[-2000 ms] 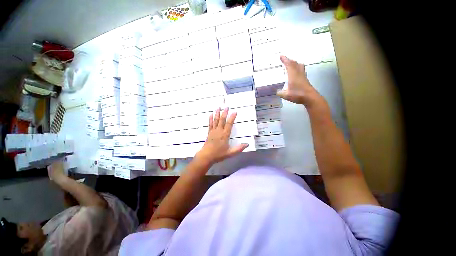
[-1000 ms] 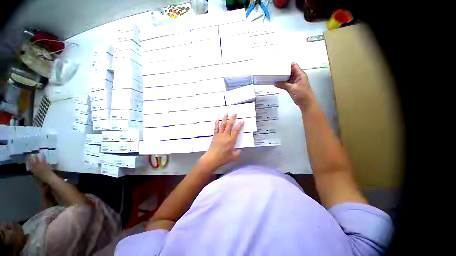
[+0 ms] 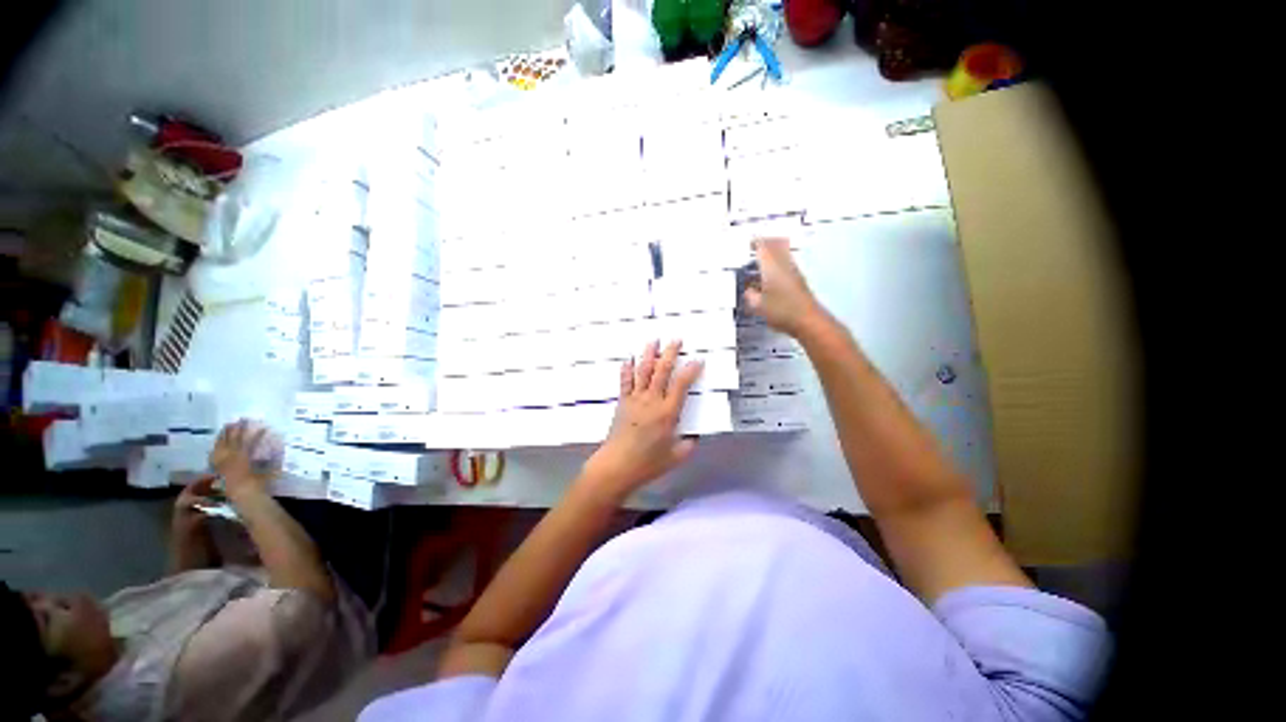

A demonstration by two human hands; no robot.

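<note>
Many small white product boxes [image 3: 543, 325] stand packed in rows and columns on the white table in front of me. My left hand [image 3: 656, 409] lies on the near right part of the block with its fingers spread, holding nothing. My right hand [image 3: 776, 286] is at the block's right edge, partly blurred; whether it grips a box cannot be told. A small dark gap shows in the rows between my hands. Lower stacked boxes [image 3: 770, 391] show their printed sides below my right hand.
A brown carton flap [image 3: 1037, 325] is at the right. Scissors [image 3: 477, 467] lie at the front edge. Blue-handled pliers [image 3: 746, 57], stickers [image 3: 530, 71] and an orange-yellow roll [image 3: 983, 68] are at the back. A person [image 3: 233, 607] works at left beside white boxes [image 3: 120, 416].
My right hand has moved left and down to the block's edge. The opening in the rows near it has narrowed to a small gap. My left hand still rests on the boxes.
</note>
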